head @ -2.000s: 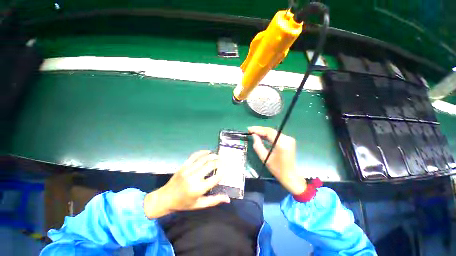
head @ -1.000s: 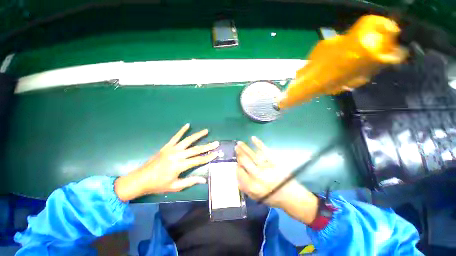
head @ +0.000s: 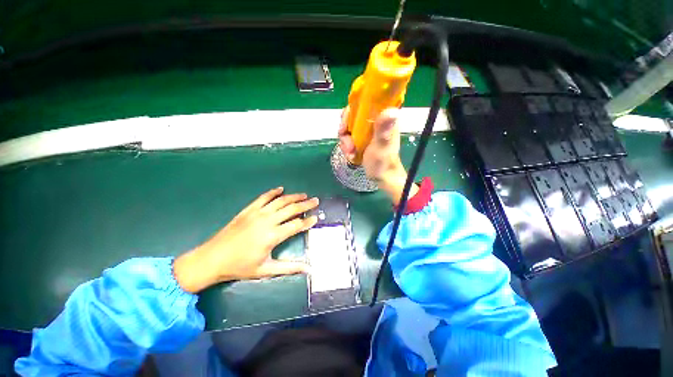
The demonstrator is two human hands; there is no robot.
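Observation:
The phone body (head: 331, 258) lies flat at the bench's front edge, dark end away from me, white middle up. My left hand (head: 254, 239) rests beside it with fingers spread, fingertips touching its upper left edge. My right hand (head: 380, 147) is closed around the lower part of the yellow-orange electric screwdriver (head: 382, 81), which hangs from above. The screwdriver's tip is over the round speckled screw dish (head: 356, 175) and is hidden by the hand. Whether a screw is on the bit cannot be seen.
A black compartment tray (head: 546, 169) with glossy black covers lies at the right. The black screwdriver cord (head: 424, 147) hangs across my right forearm. Beyond the white strip (head: 221, 129), a phone (head: 313, 74) lies on the green conveyor, with another pale one (head: 458, 76) further right.
My right hand has left the phone and taken hold of the screwdriver, which is now more upright over the dish. My left hand stays at the phone, which has shifted slightly up in view.

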